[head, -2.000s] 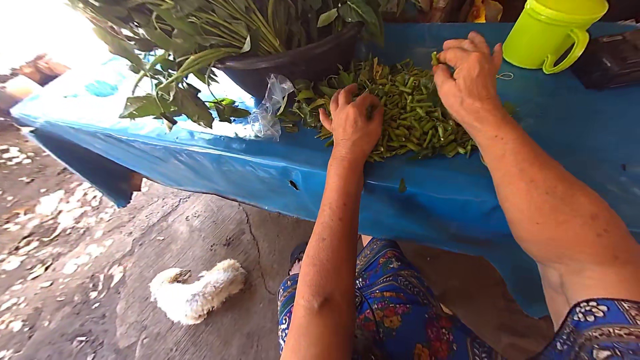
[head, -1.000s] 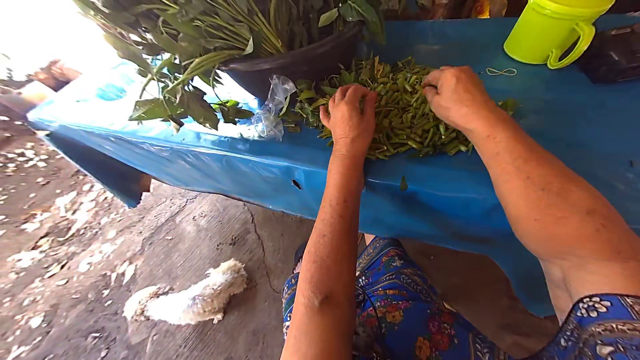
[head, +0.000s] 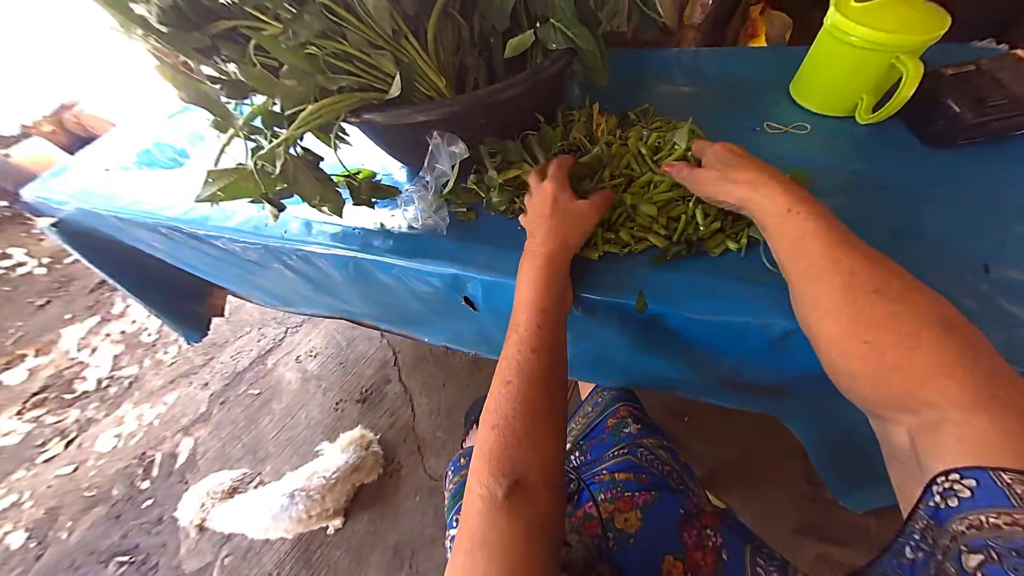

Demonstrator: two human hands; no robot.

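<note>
A heap of cut green stems and leaves (head: 648, 176) lies near the front edge of the table. My left hand (head: 560, 204) rests on its left part, fingers spread among the pieces. At the right side of the heap, my right hand (head: 724, 176) touches the stems with its fingertips; whether it grips any is hidden. Behind and left stands a black basin (head: 480, 116) full of long leafy green stems (head: 400, 48). A crumpled clear plastic bag (head: 432, 184) lies between the basin and the table edge.
A blue plastic cover (head: 384, 280) hangs over the table's front. At the back right are a lime-green pitcher (head: 860, 60), a black object (head: 972, 96) and a rubber band (head: 787, 127). A white dog (head: 288, 496) lies on the ground at lower left.
My right hand, raised above the heap two seconds ago, has come down to its right side. My left hand has opened its fingers wider over the stems.
</note>
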